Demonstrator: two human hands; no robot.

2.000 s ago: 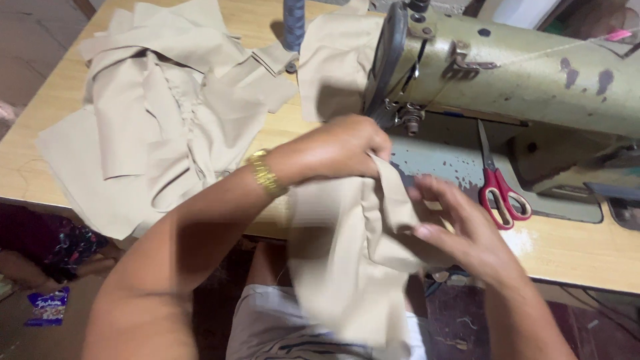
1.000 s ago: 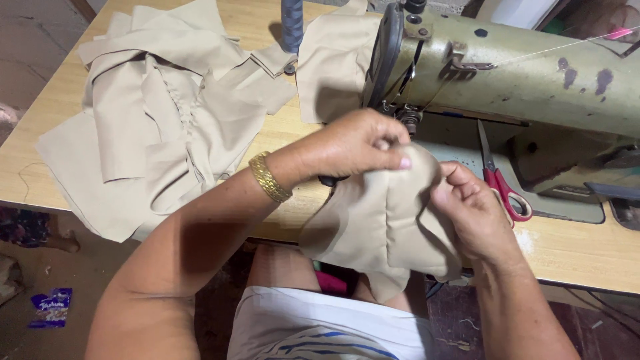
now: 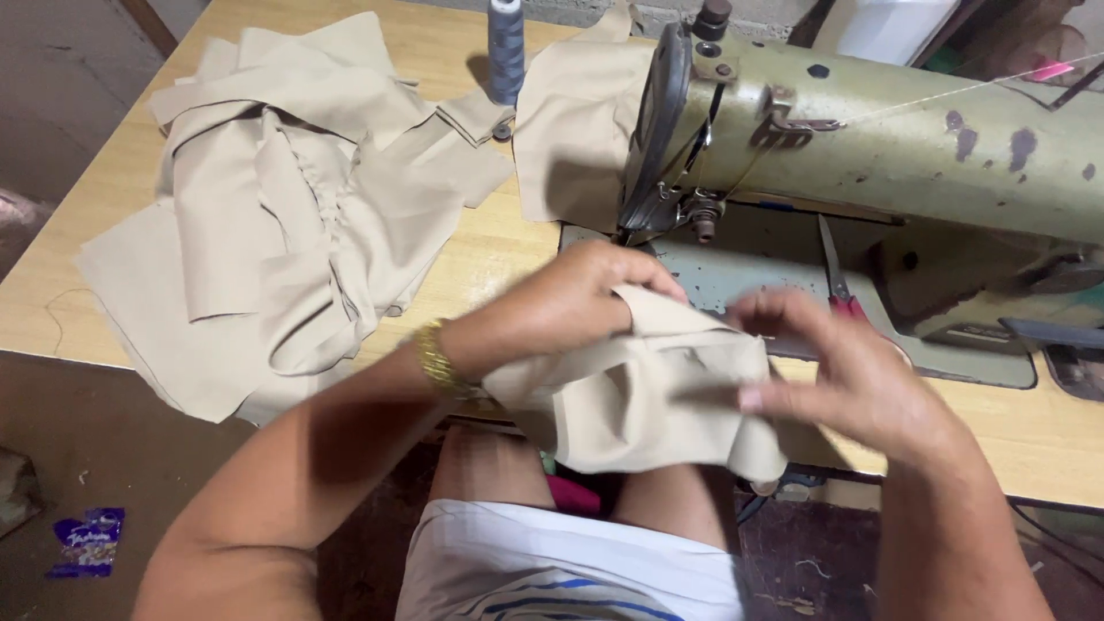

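Observation:
My left hand point(image 3: 582, 297), below a gold bracelet-worn wrist, grips the upper left edge of a beige fabric piece point(image 3: 638, 397) that hangs over the table's front edge. My right hand point(image 3: 837, 371), blurred, has its fingers spread at the fabric's right side; whether it touches the cloth is unclear. Just beyond my hands stands an olive-green sewing machine point(image 3: 862, 138). Scissors point(image 3: 835, 263) with red handles rest on its bed, partly hidden behind my right hand. Another beige fabric piece point(image 3: 578, 129) lies left of the machine head.
A pile of beige fabric pieces point(image 3: 302, 207) covers much of the wooden table point(image 3: 483, 233) at left. A grey-blue thread spool point(image 3: 506, 52) stands behind, with a small dark round part point(image 3: 502, 132) near it. A purple packet point(image 3: 88, 542) lies on the floor.
One second ago both hands held the fabric up with a seam facing the view. Now the cloth is turned and bunched, and my right hand's fingers have spread apart.

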